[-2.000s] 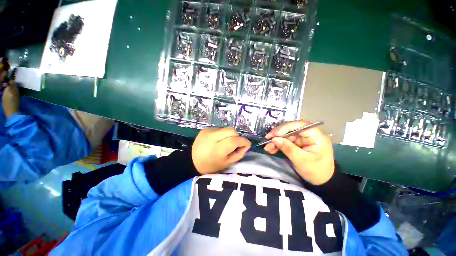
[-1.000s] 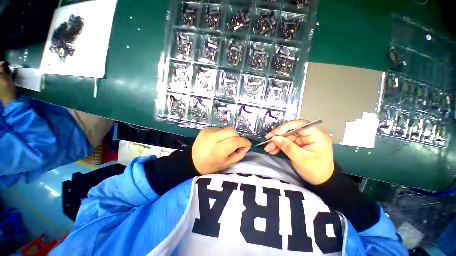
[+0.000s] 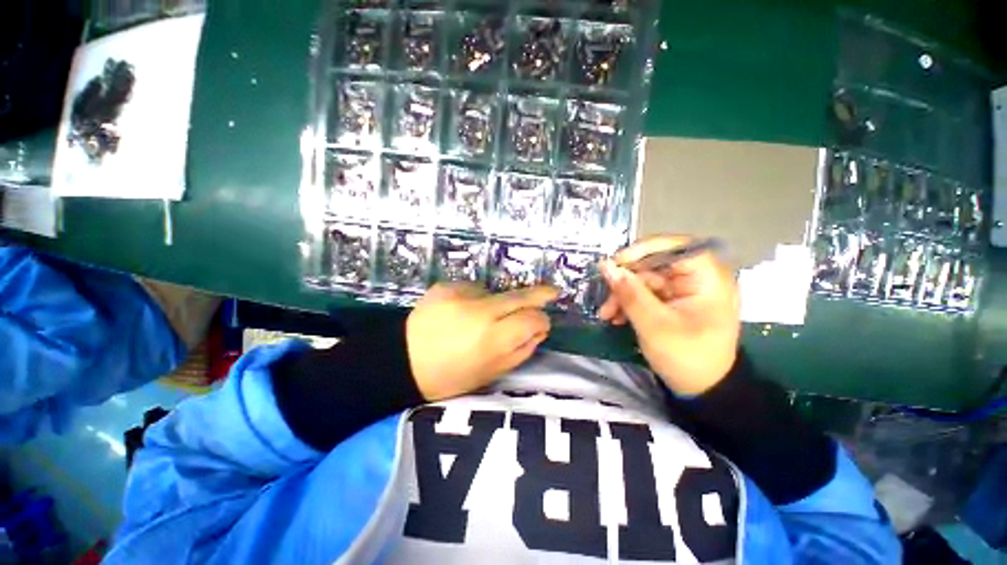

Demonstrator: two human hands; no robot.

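A clear blister tray (image 3: 464, 155) lies in front of me, its square pockets filled with small dark and shiny parts. My right hand (image 3: 676, 309) holds thin grey tweezers (image 3: 669, 256) at the tray's lower right corner; their tip is hidden or blurred. My left hand (image 3: 477, 337) lies at the tray's near edge, with its index finger stretched toward the lower right pockets. Whether it holds a small part cannot be told. The two hands are apart.
A grey-brown board (image 3: 729, 199) with a white ragged-edged piece (image 3: 776, 289) lies right of the tray. A second clear tray (image 3: 900, 237) is partly filled at far right. A white sheet (image 3: 155, 132) with a dark pile (image 3: 102, 108) lies left. Another person's blue sleeve (image 3: 66, 342) shows at left.
The view has shifted, so the bench items sit further left. My hands have moved apart. My right hand with the tweezers is now over the tray's corner, and my left index finger has stretched out.
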